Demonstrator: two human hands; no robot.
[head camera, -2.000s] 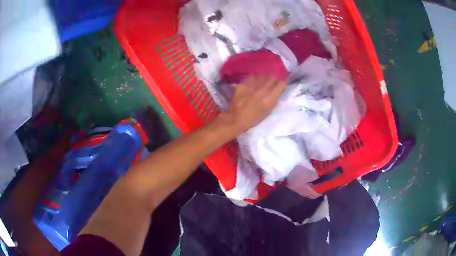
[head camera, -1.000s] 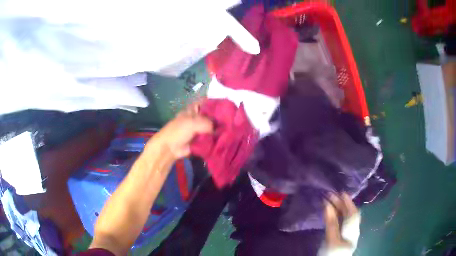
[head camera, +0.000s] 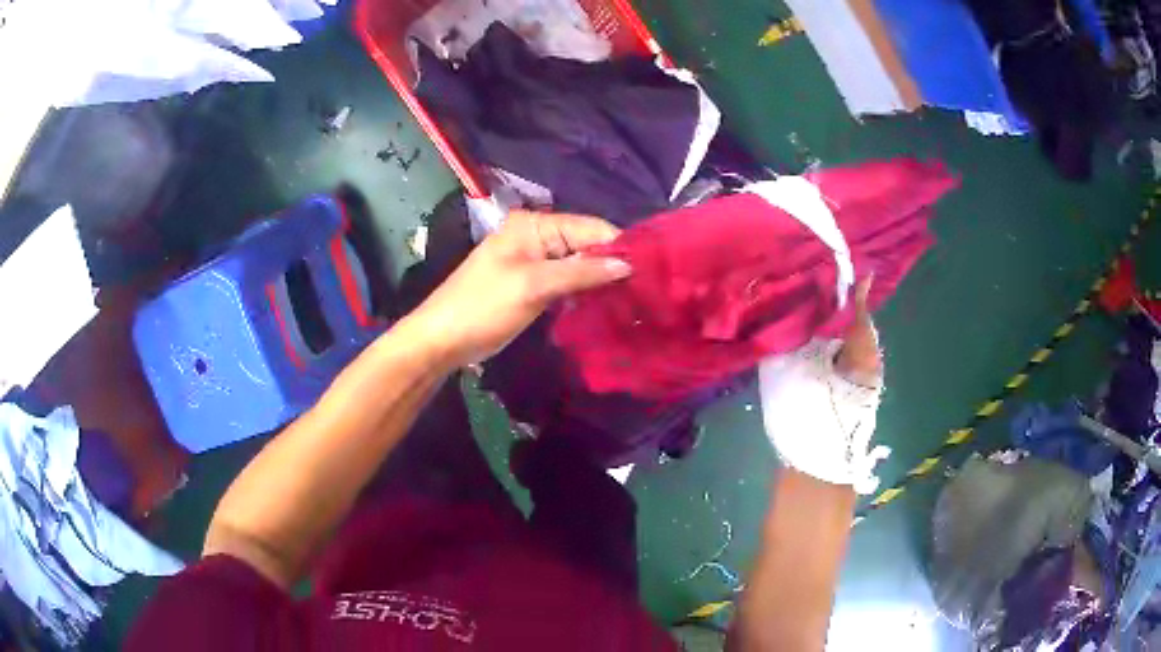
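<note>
A maroon cloth bundle (head camera: 713, 287) is held up in front of me, with a white fabric strip (head camera: 815, 219) round it. My bare left hand (head camera: 528, 283) grips its left end between thumb and fingers. My right hand (head camera: 828, 395), in a white work glove with bare fingertips showing, holds the bundle from below near the strip. Part of the right hand's fingers is hidden by the cloth.
A red plastic basket (head camera: 439, 127) with white and dark purple cloth (head camera: 573, 115) is at the top. A blue stool (head camera: 242, 331) lies on the green floor at left. White cloth (head camera: 153, 51) is upper left. A grey-green sack (head camera: 1012, 522) is lower right, beyond striped floor tape.
The maroon bundle has moved away from the basket, to the right and nearer me. My right hand has left the dark cloth and now holds the bundle too.
</note>
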